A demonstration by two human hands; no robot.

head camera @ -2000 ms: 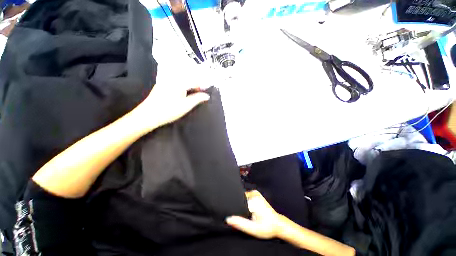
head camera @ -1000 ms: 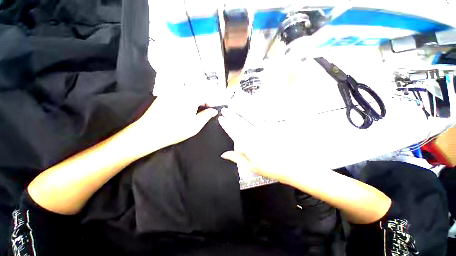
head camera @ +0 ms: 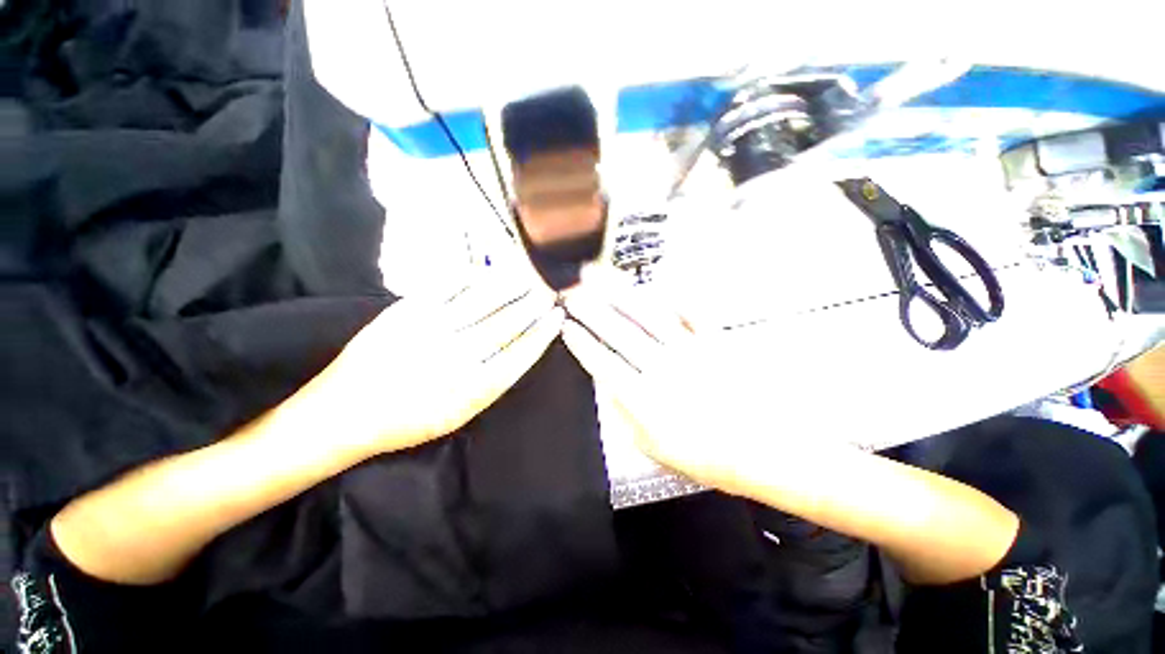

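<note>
A black garment piece (head camera: pixel 530 473) hangs over the front edge of the white table, with its upper end under both hands. The white sewing machine head (head camera: pixel 447 77) with a blue stripe looms above it. My left hand (head camera: pixel 473 345) and my right hand (head camera: pixel 632 358) meet fingertip to fingertip at the cloth's top, just below the machine's shiny face end (head camera: pixel 556 192). Both pinch the cloth's edge there. The needle and presser foot are hidden or lost in glare.
Black-handled shears (head camera: pixel 926 262) lie on the table right of the hands. A round metal tension dial (head camera: pixel 639 243) is beside the face end. Dark cloth (head camera: pixel 166 268) is heaped at the left. Small tools (head camera: pixel 1111 243) are at the far right. The ruler-marked table edge (head camera: pixel 652 489) shows in front.
The view has moved closer to the machine. My right hand has come up from the lower part of the cloth to meet my left hand at its top end.
</note>
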